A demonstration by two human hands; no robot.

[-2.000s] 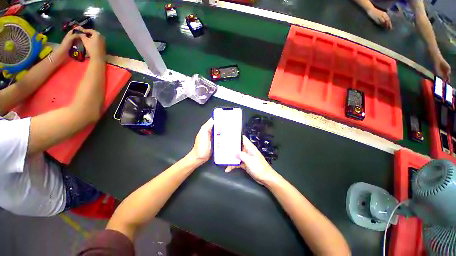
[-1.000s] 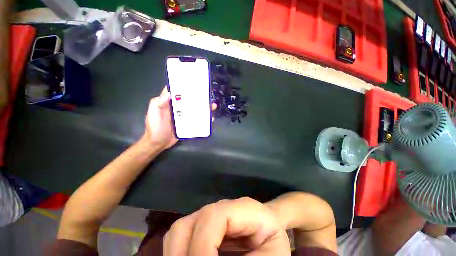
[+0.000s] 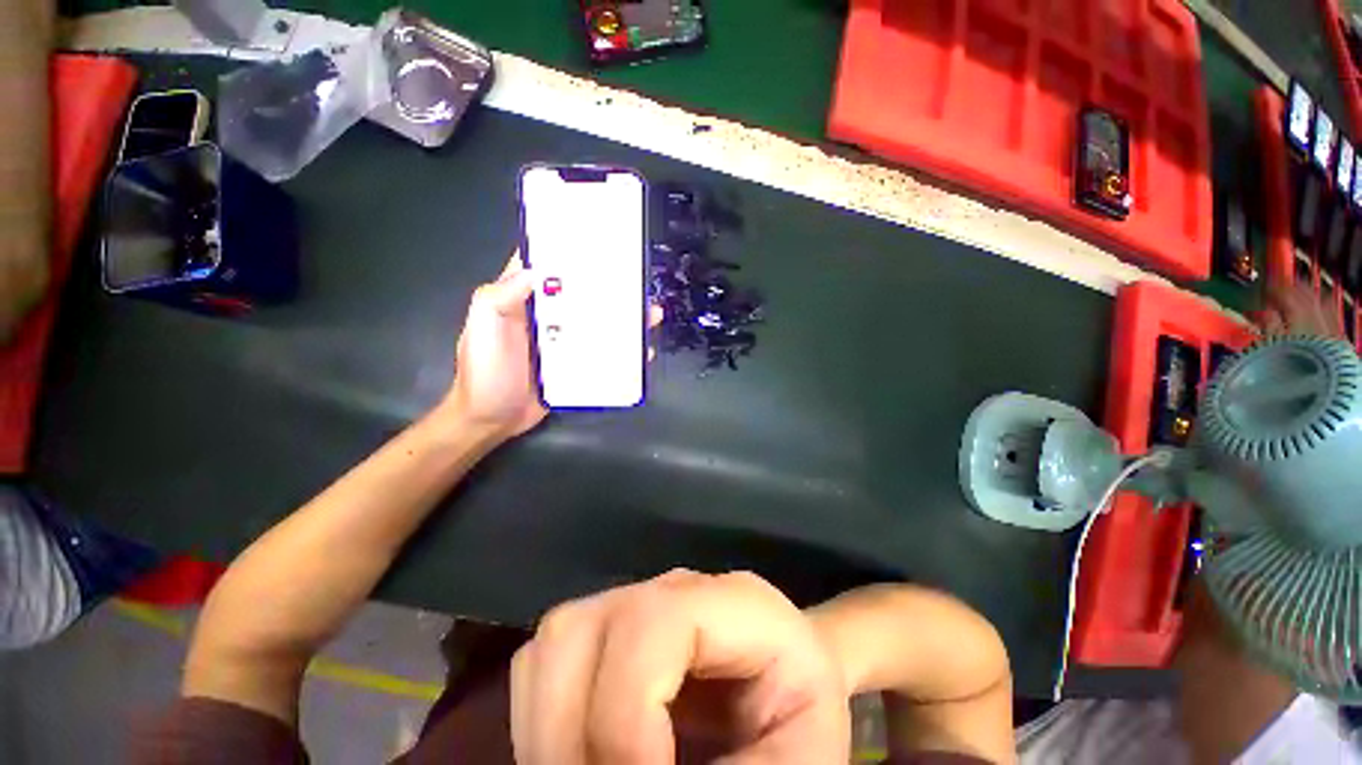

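A smartphone with a bright white screen is held upright above the dark bench mat. My left hand is shut on it from its left side; fingertips show at its right edge. My right hand is raised close to the camera at the bottom centre, with fingers curled; whether it holds anything is hidden. A loose pile of small black parts lies on the mat just right of the smartphone.
A blue parts box stands left, with a clear plastic bag behind it. A pale green desk fan stands right, by a red tray. Beyond the pale edge, the green belt carries a phone unit and a red compartment tray.
Since the first frame, my right hand has left the smartphone and risen near the camera. Since one second ago, the view has shifted slightly; the hands keep nearly the same pose.
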